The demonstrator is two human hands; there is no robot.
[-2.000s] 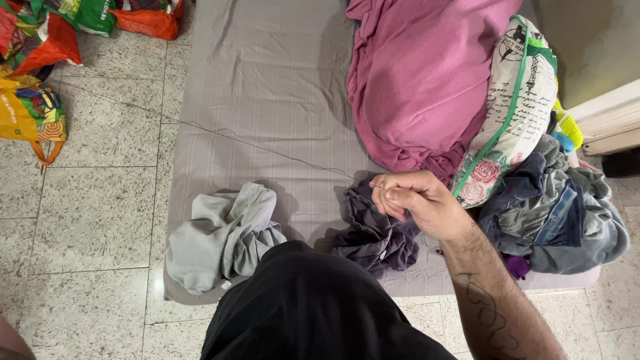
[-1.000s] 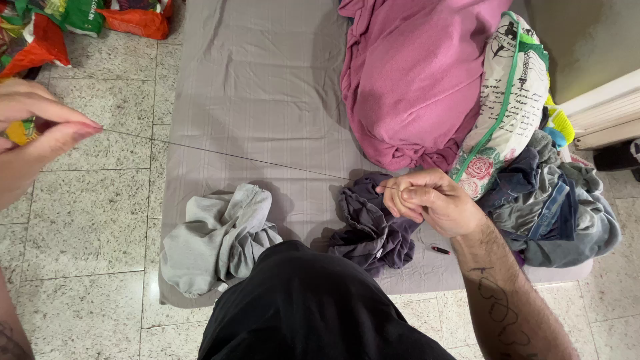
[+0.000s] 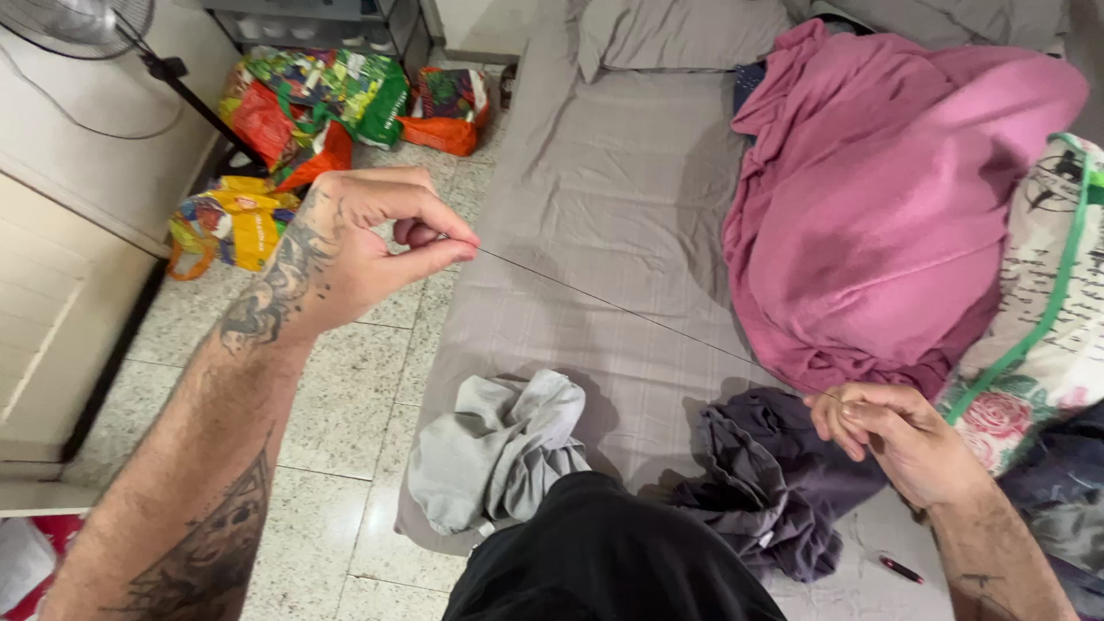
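A thin dark thread [image 3: 617, 306] runs taut across the grey bed sheet. My left hand [image 3: 388, 228] pinches one end between thumb and forefinger, above the bed's left edge. At the other end my right hand [image 3: 888, 431] has its fingers closed on the thread, over a dark purple crumpled garment [image 3: 776, 474]. A light grey crumpled garment [image 3: 504, 448] lies on the sheet between my arms, left of my black-clothed knee. A small dark red and black object [image 3: 901, 569], its kind unclear, rests near my right wrist.
A pink blanket [image 3: 871, 198] is heaped on the bed beside a floral fabric item with green trim [image 3: 1000, 405]. Dark clothes [image 3: 1056, 492] lie at the right. Colourful shopping bags [image 3: 345, 95] and a standing fan [image 3: 177, 78] are on the tiled floor at the upper left.
My left hand, out of view two seconds ago, came in at the left edge and has moved right, holding the thread. My right hand keeps its closed grip. The view now takes in more of the room.
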